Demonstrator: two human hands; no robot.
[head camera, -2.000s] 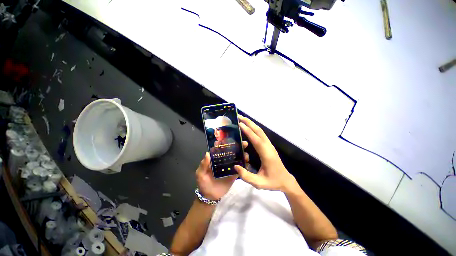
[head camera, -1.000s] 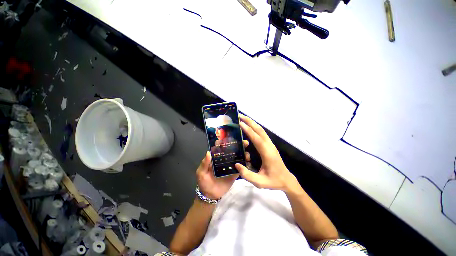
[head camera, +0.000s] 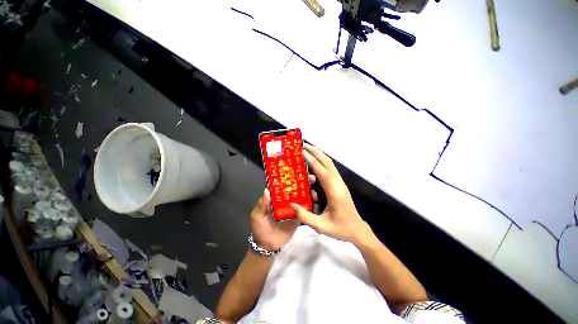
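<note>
A smartphone (head camera: 286, 174) with a bright red screen is held upright in front of my body, beside the table edge. My left hand (head camera: 271, 226), with a metal bracelet at the wrist, grips its lower left part. My right hand (head camera: 331, 197) holds its right side, the thumb over the lower screen. The cutting machine (head camera: 374, 19) stands at the top on the white paper marker (head camera: 374, 136), its motor cut off by the picture's edge. Its blade stands at a dark cut line; neither hand touches it.
A white bucket (head camera: 158, 171) with dark scraps inside stands on the scrap-littered floor, left of my hands. White cones (head camera: 47, 209) fill a low shelf at the far left. Bar weights (head camera: 492, 25) lie on the paper; another (head camera: 568, 86) is cut off at the right.
The phone screen has changed from a dark picture to bright red with yellow marks. My right thumb has shifted slightly left over the lower screen. The machine stands where it was.
</note>
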